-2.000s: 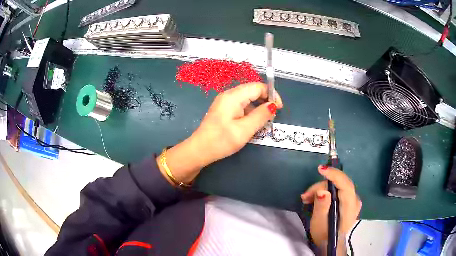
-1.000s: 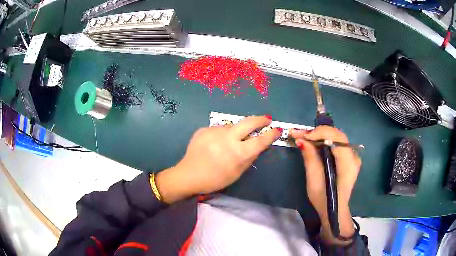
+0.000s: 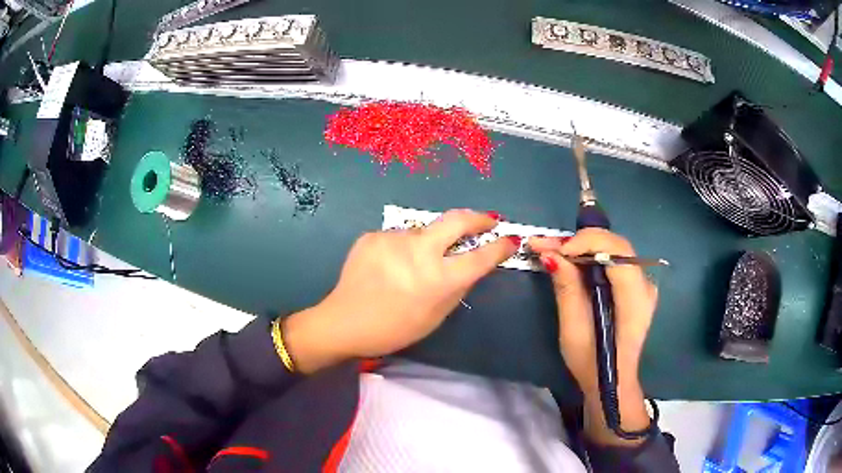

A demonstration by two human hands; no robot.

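Observation:
A white-silver strip board [image 3: 402, 218] lies flat on the green mat before me. My left hand [image 3: 399, 282] rests over it, thumb and forefinger on its middle; whether it grips the board is unclear. My right hand [image 3: 605, 319] holds the black soldering iron [image 3: 602, 342], its tip pointing up and away from the board. Slim tweezers [image 3: 637, 260] also lie across my right fingers, wide end to the right. The right fingertips touch the board beside the left fingers and hide part of it. A short thin strand shows just below the left fingers.
Red wire pieces [image 3: 406, 134] lie ahead, dark ones [image 3: 212, 162] to the left beside the solder spool [image 3: 164, 187]. A metal rail [image 3: 443, 88] crosses behind. Stacked boards [image 3: 245, 51] and a black box [image 3: 69, 148] stand left; a fan [image 3: 748, 171] and dark holder [image 3: 749, 305] right.
The tweezers went from my left hand to my right. Both hands came together on the board, which shows further left. The iron moved slightly left. The separate board beyond the rail appears further right.

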